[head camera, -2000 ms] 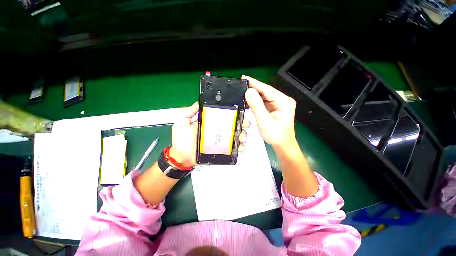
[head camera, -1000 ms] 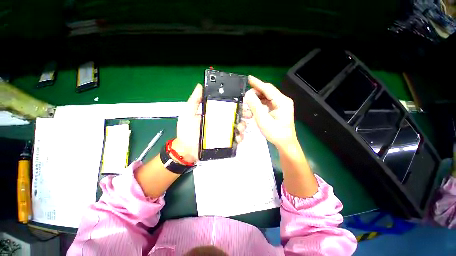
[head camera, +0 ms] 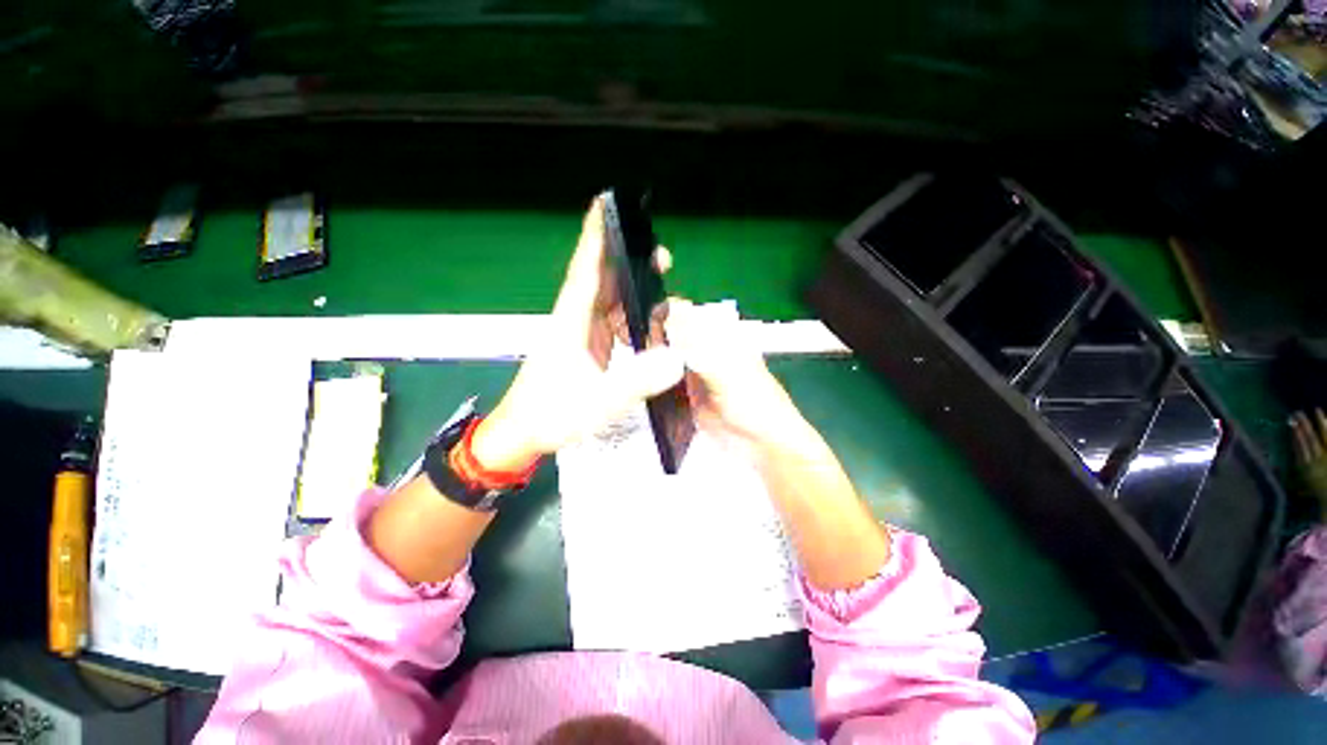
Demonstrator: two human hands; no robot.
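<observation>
A black smartphone (head camera: 643, 328) is held up above the white paper sheet (head camera: 677, 568), tilted nearly edge-on to my view. Its battery side does not show. My left hand (head camera: 582, 364) holds it from the left, with the thumb across its lower part. A red cord and a black band are on that wrist. My right hand (head camera: 716, 381) is at the phone's lower right side, its fingers partly hidden behind the phone and bright with glare.
A black tray (head camera: 1004, 393) with phones in its pockets lies slanted at right. Two open-back phones (head camera: 293, 236) are on the green strip. At left are a record sheet (head camera: 189, 495), a yellow-edged block (head camera: 339, 444) and an orange-handled tool (head camera: 69, 560). Another person's hand (head camera: 1311, 451) shows far right.
The phone has turned from its battery side facing me to nearly edge-on. My left thumb has moved across it, and my right hand has moved down and left from its upper edge.
</observation>
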